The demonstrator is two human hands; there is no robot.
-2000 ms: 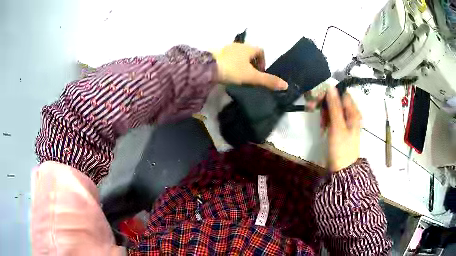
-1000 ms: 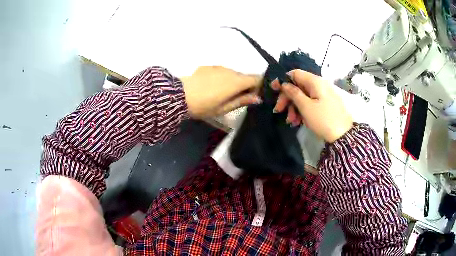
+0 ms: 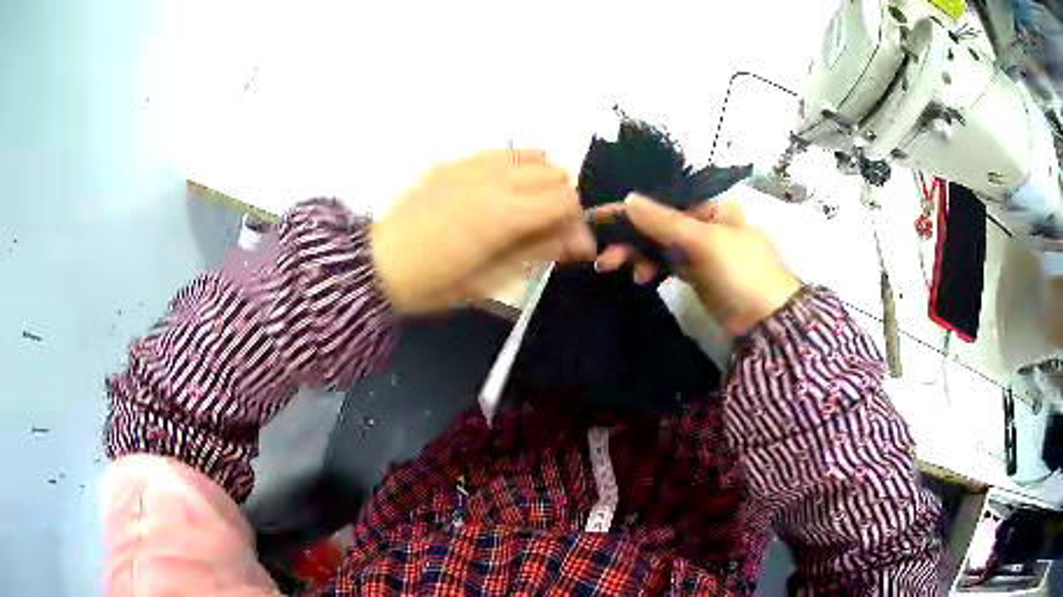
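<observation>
A bundle of black cut pieces [image 3: 606, 344] hangs above my lap, pinched at its middle, with its frayed end fanned out above my hands. A white paper slip [image 3: 514, 350] sticks out along its left side, partly hidden behind my left hand. My left hand [image 3: 484, 227], slightly blurred, closes at the left side of the pinched middle. My right hand [image 3: 705, 257] grips the same spot from the right, thumb on top. A narrow black end [image 3: 723, 177] points out to the right above my right hand. Whether it is the tie strip or cloth I cannot tell.
A white sewing machine [image 3: 933, 105] stands at the upper right. A wooden-handled awl [image 3: 891, 327] and a phone with red edges [image 3: 958, 262] lie on the white table [image 3: 350, 105] at the right. A white tray with dark cloth [image 3: 1012, 548] is at the lower right.
My left hand has moved a little left and turned over at the pinched middle. The long black strip that pointed up left no longer shows there. A narrow end now points right.
</observation>
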